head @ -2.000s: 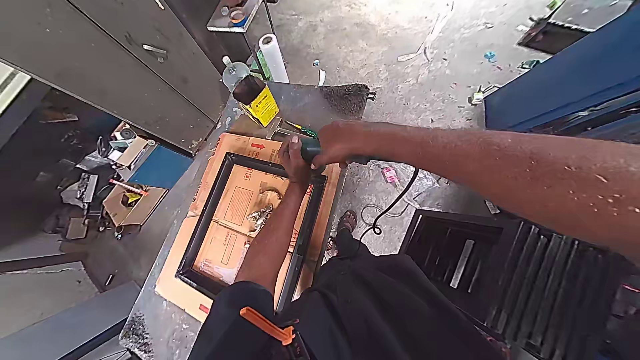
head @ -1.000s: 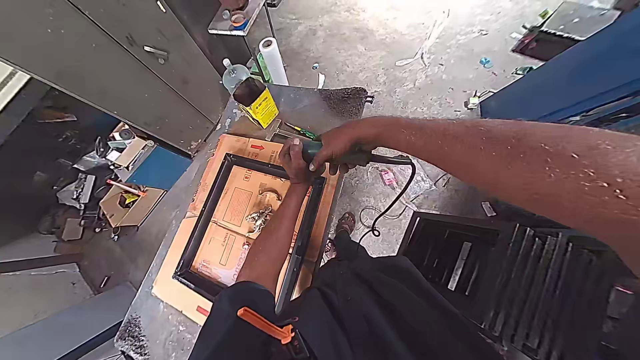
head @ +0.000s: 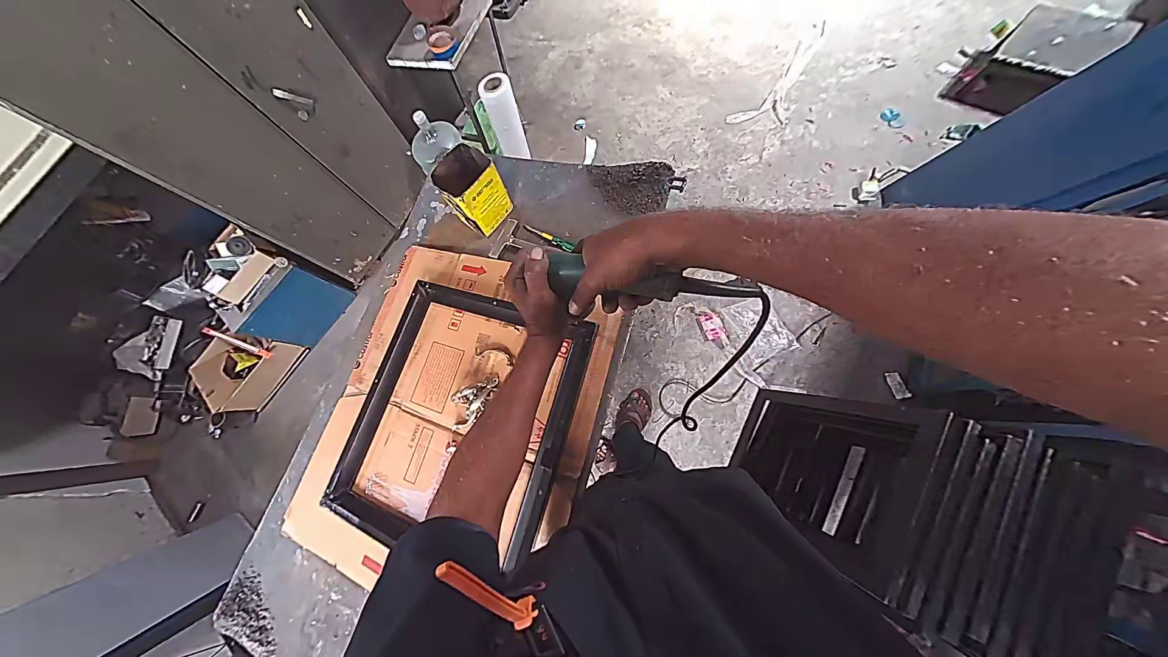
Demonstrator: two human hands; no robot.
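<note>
A green corded power tool (head: 652, 286) is held in both hands over the far right corner of a black rectangular frame (head: 372, 401). My right hand (head: 620, 263) wraps its body from above. My left hand (head: 536, 290) grips the front end, so the tool's tip is mostly hidden. The frame lies on a flattened cardboard box (head: 429, 370) on a metal-topped table (head: 283, 520). Small metal pieces (head: 476, 399) rest on the cardboard inside the frame. Just beyond the hands are a green-handled screwdriver (head: 550, 239) and an open yellow box (head: 484, 199).
A clear plastic bottle (head: 434, 141) and a white roll (head: 505, 117) stand past the table's far end. The black power cord (head: 744, 351) hangs to the floor at the right. Black slatted metal panels (head: 949, 502) are at the lower right, a grey cabinet (head: 228, 100) at the upper left.
The cord behind the tool has swung out to the right since the earliest frame. Both hands have stayed on the tool near the same corner.
</note>
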